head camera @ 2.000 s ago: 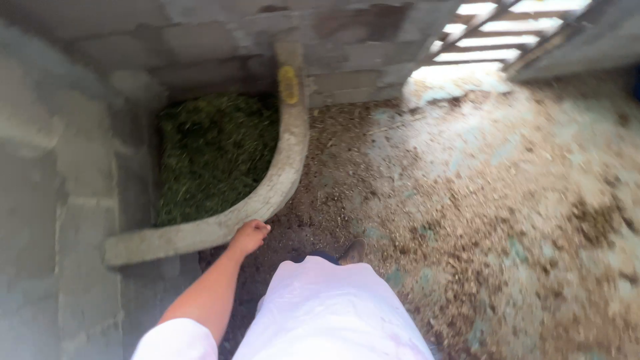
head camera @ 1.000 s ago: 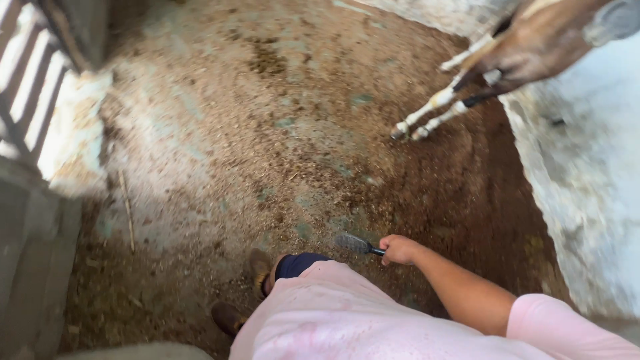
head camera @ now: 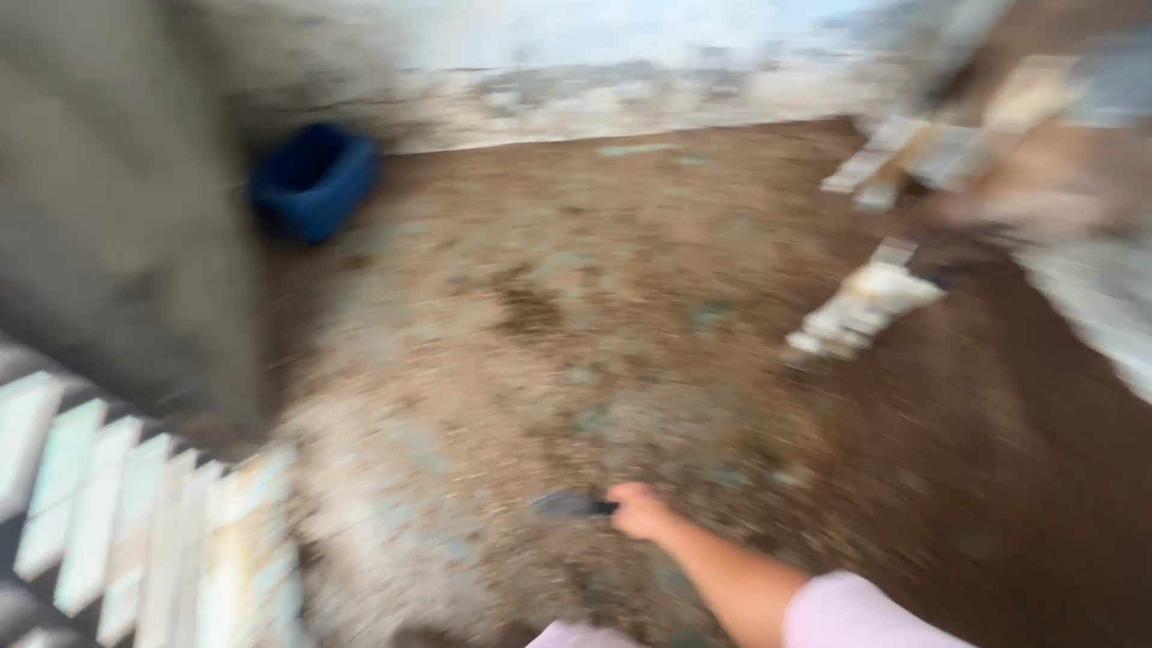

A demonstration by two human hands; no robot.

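Observation:
My right hand (head camera: 641, 509), at the lower middle of the head view, is closed around the dark handle of a brush (head camera: 569, 505). The brush's greyish head points left, held above the littered stall floor. My left hand is out of the frame. At the upper right stands a brown horse (head camera: 1071, 180) with white lower legs (head camera: 864, 301), badly blurred by motion; its legs are beyond and to the right of my hand.
A blue plastic tub (head camera: 315, 184) sits at the upper left, near a whitewashed wall (head camera: 621, 90) with peeling paint. A grey wall (head camera: 135, 207) rises on the left. Light falls through a barred gate (head camera: 108, 513) at the lower left. Bedding and dirt cover the floor (head camera: 504, 360).
The view has swung strongly from the hay corner across the stall. My left hand, near the curved ledge two seconds ago, has left view. My right hand holds the brush, as one second ago.

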